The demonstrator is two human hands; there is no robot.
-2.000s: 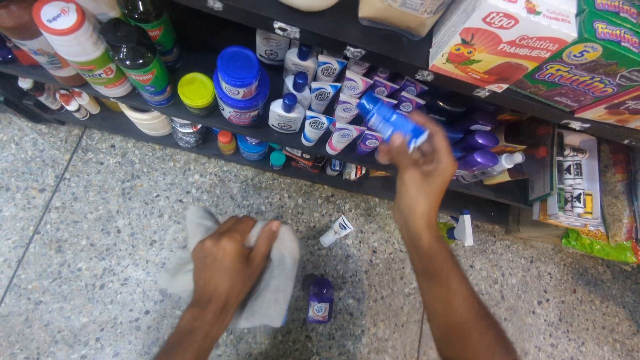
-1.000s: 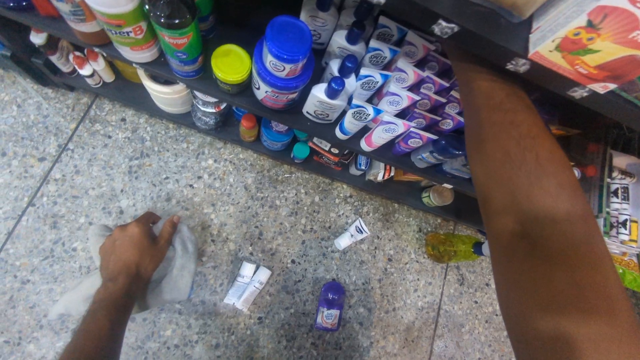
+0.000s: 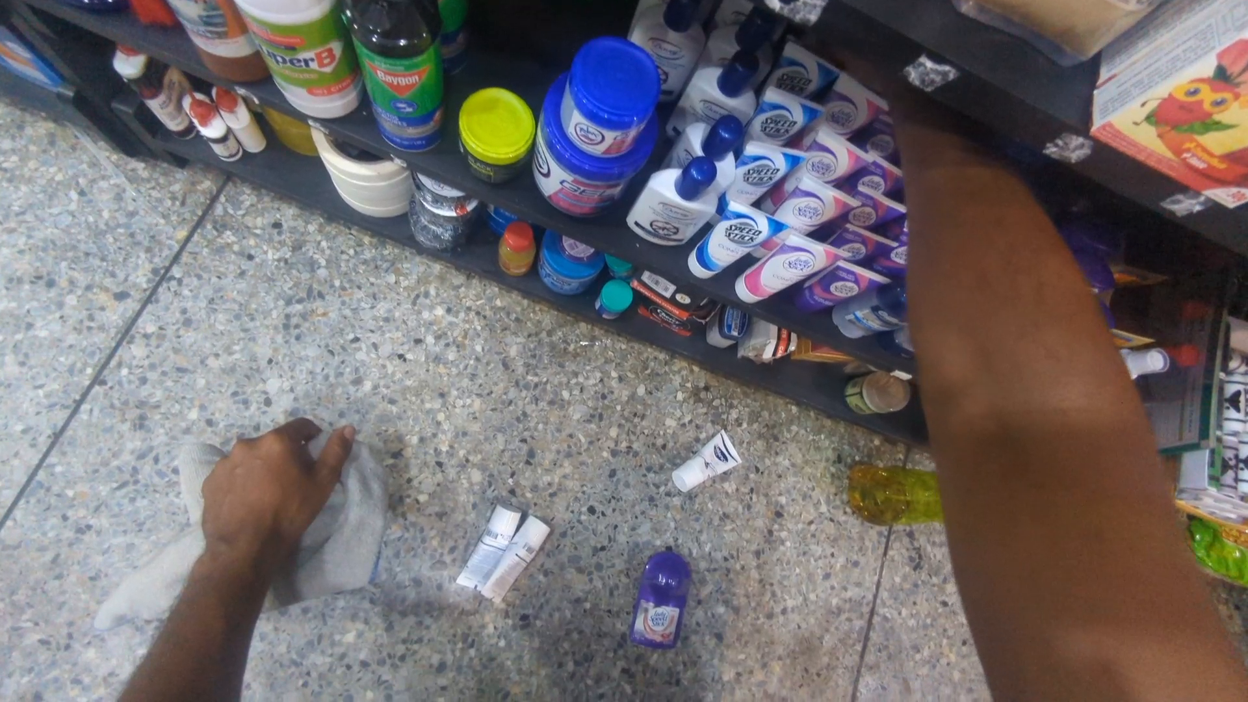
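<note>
My left hand [image 3: 268, 487] rests on a grey cloth [image 3: 341, 526] on the speckled floor, its fingers curled over the fabric. My right forearm reaches deep into the shelf beside rows of deodorant tubes [image 3: 804, 210]; the right hand itself is hidden under the upper shelf. Between the arms, on the floor, lie a small white tube [image 3: 707, 461], two slim white boxes [image 3: 502, 553] side by side, and a purple deodorant [image 3: 661, 600]. A bottle of yellow liquid [image 3: 892, 494] lies on its side, partly behind my right forearm.
Blue-lidded gel tubs [image 3: 597, 127], white bottles with blue caps [image 3: 673, 205], a yellow-lidded jar [image 3: 495, 135] and a Baygon bottle [image 3: 398, 78] stand on the middle shelf. Small jars line the bottom shelf. The upper shelf's edge [image 3: 994, 117] overhangs my right arm, with a gelatin box [image 3: 1180, 107] on it.
Two seconds ago my right hand held a blue container before the shelf; it has since gone into the shelf, out of sight. My left hand stays on the cloth.
</note>
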